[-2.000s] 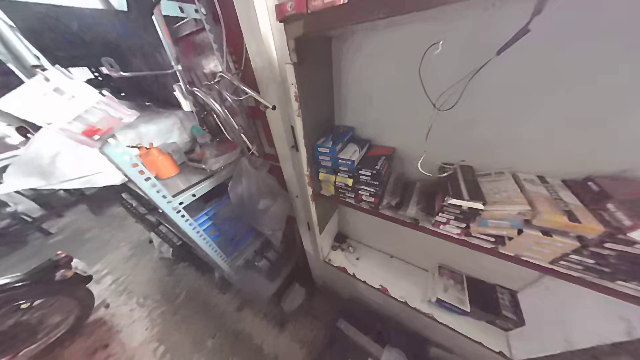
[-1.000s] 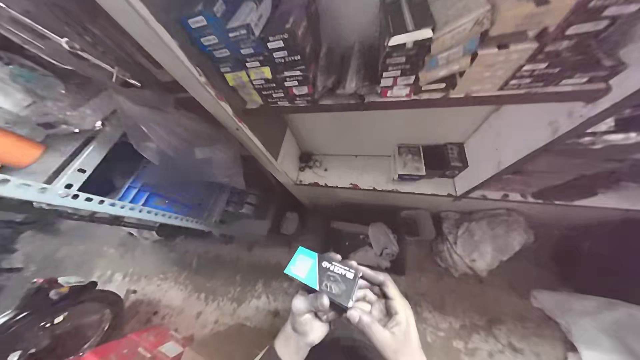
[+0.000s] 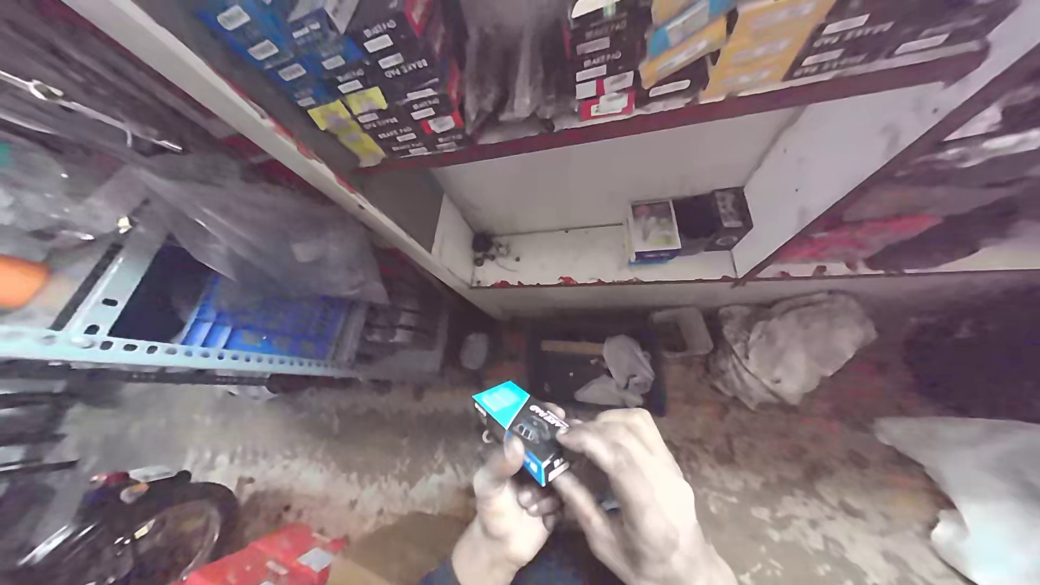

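Note:
A small black-and-turquoise brake pad box [image 3: 526, 429] is held in front of me, low in the middle of the view. My left hand [image 3: 510, 512] grips its lower left side, thumb on the near edge. The fingers of my right hand [image 3: 630, 479] touch the box's right end, where a white flap or label shows; whether that end is unfastened I cannot tell. The undersides of the box and some fingers are hidden.
Stacked brake pad boxes [image 3: 398, 89] fill the upper shelf; a few boxes [image 3: 654, 227] stand on the lower one. A perforated metal rack [image 3: 162, 353] is at left, a motorcycle wheel [image 3: 175, 532] below it. Floor items include a black tray [image 3: 569, 370] and a crumpled sack [image 3: 804, 345].
Both hands and the box came into view after the first frame. Since the second, my right hand has shifted onto the box's right end. The view has swung down toward the floor.

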